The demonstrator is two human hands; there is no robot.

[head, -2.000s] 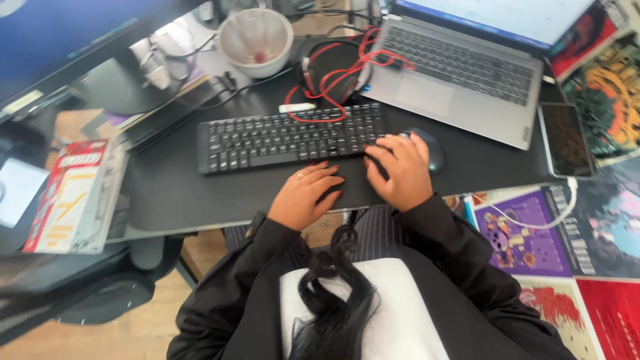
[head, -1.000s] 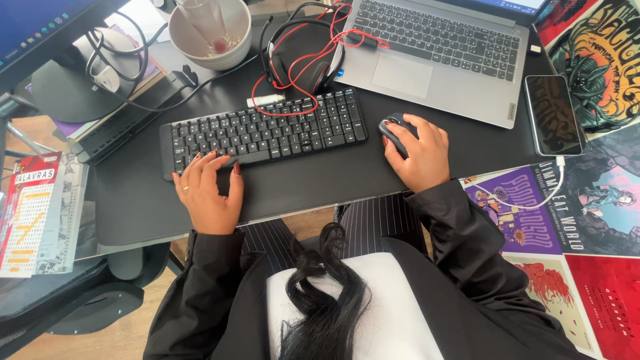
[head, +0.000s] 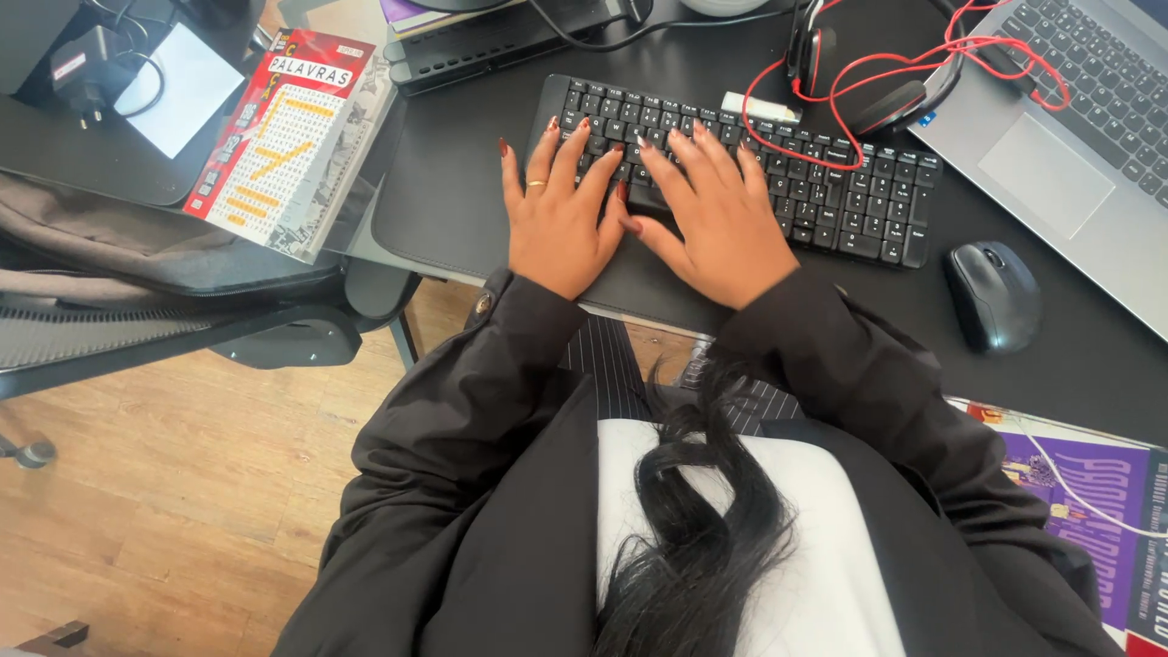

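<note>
A black computer keyboard (head: 890, 196) lies on the dark desk mat. My left hand (head: 561, 210), with a ring on one finger, rests its spread fingertips on the left part of the keys. Beside it my right hand (head: 716, 210) has its fingers spread over the middle keys, the two thumbs close together at the front edge. Neither hand holds anything. A black computer mouse (head: 993, 297) sits right of the keyboard, untouched. Behind the keyboard are a small white object (head: 760, 108) and a headset (head: 890, 108) with a red cable (head: 844, 73).
An open grey laptop (head: 1047, 173) stands at the right. On the left lie a word-search magazine (head: 283, 137), a white paper (head: 178, 87) and a black power adapter (head: 84, 78). An office chair (head: 292, 338) is beside the desk; a purple printed sheet (head: 1090, 511) lies at the lower right.
My right hand has left the mouse and moved left onto the keyboard. My left hand is still at the keyboard's left part. The view has shifted left.
</note>
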